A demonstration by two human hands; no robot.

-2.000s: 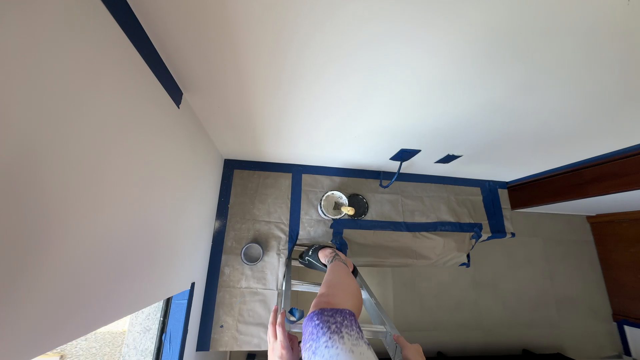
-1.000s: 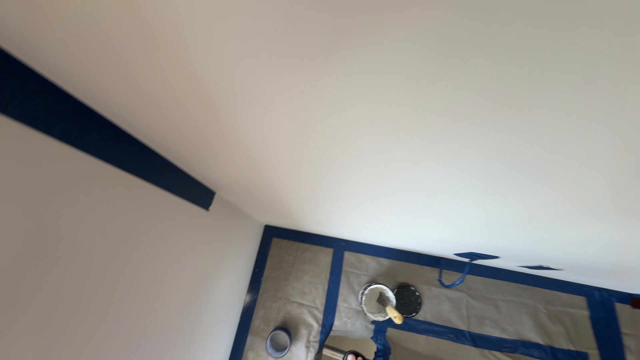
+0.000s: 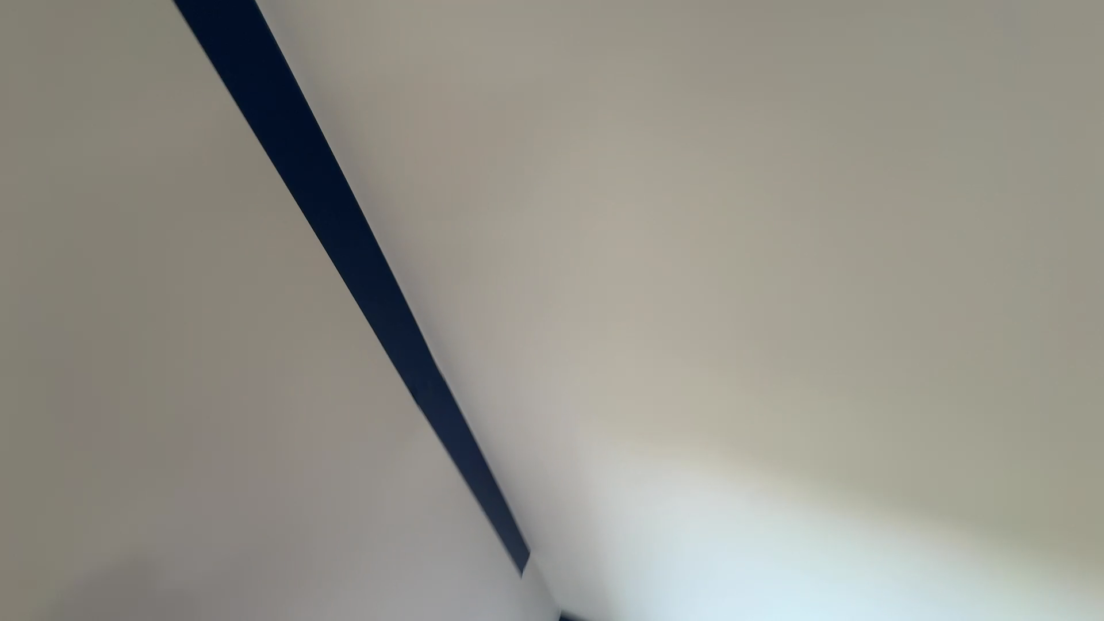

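Note:
A long strip of blue painter's tape [image 3: 345,250] runs down the corner between two pale walls, from the top left to a cut end low in the middle of the head view. It lies flat along the left side of the corner line. Neither my left hand nor my right hand shows in this view, so what they hold or touch is hidden.
The left wall [image 3: 190,345] and the right wall [image 3: 733,259] fill nearly the whole view. Brighter light falls on the lower right part. A small dark edge [image 3: 569,617] shows at the bottom, below the tape's end.
The view has swung up along the corner. My hands, the ladder, the open can and the covered floor, seen two seconds ago, are out of view.

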